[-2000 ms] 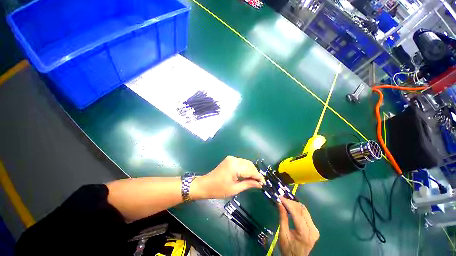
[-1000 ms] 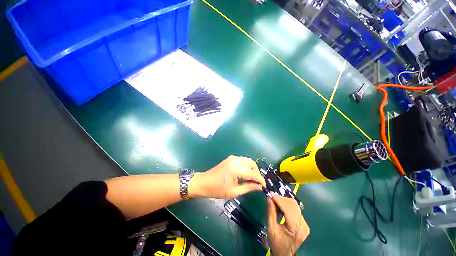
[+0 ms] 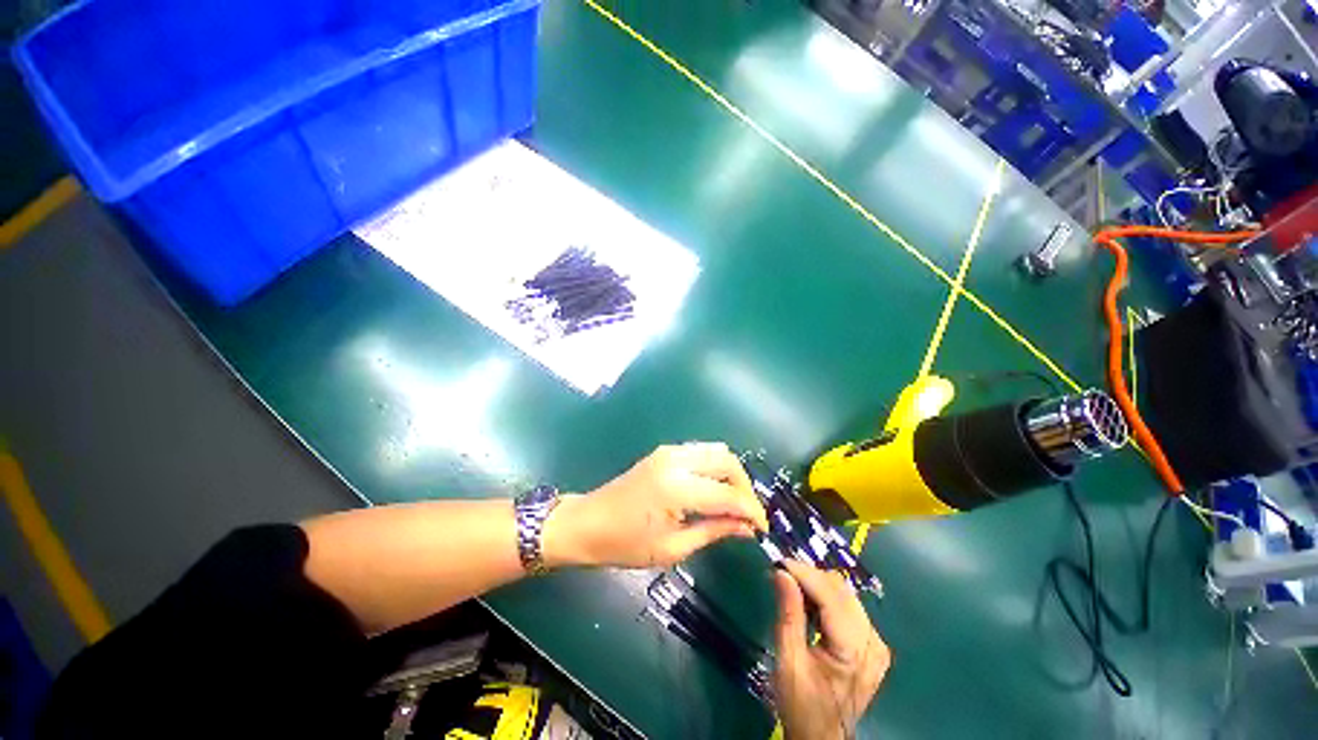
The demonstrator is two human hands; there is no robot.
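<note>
My left hand (image 3: pixel 672 506), with a metal watch on the wrist, pinches one end of a short dark lead (image 3: pixel 771 548) with a white end. My right hand (image 3: pixel 830 648) pinches the same lead from the lower right, fingertips close to the left ones. A loose pile of black leads with white ends (image 3: pixel 818 538) lies just behind the fingertips. Another group of black leads (image 3: pixel 705 632) lies below my left hand, partly hidden by my right hand. The yellow heat gun (image 3: pixel 882 480) stands beyond the hands, its silver nozzle pointing up and right.
A dark bundle of leads (image 3: pixel 581 289) lies on white paper (image 3: pixel 448 217) beside a large blue bin (image 3: pixel 347 138) at upper left. A black cord (image 3: pixel 1091 614) loops right of the heat gun. An orange hose (image 3: pixel 1116 325) and a small metal fitting (image 3: pixel 1045 250) lie at the right.
My right hand has moved left and slightly up since the earliest frame, closer to my left fingertips. My left hand has barely moved. The view has shifted slightly.
</note>
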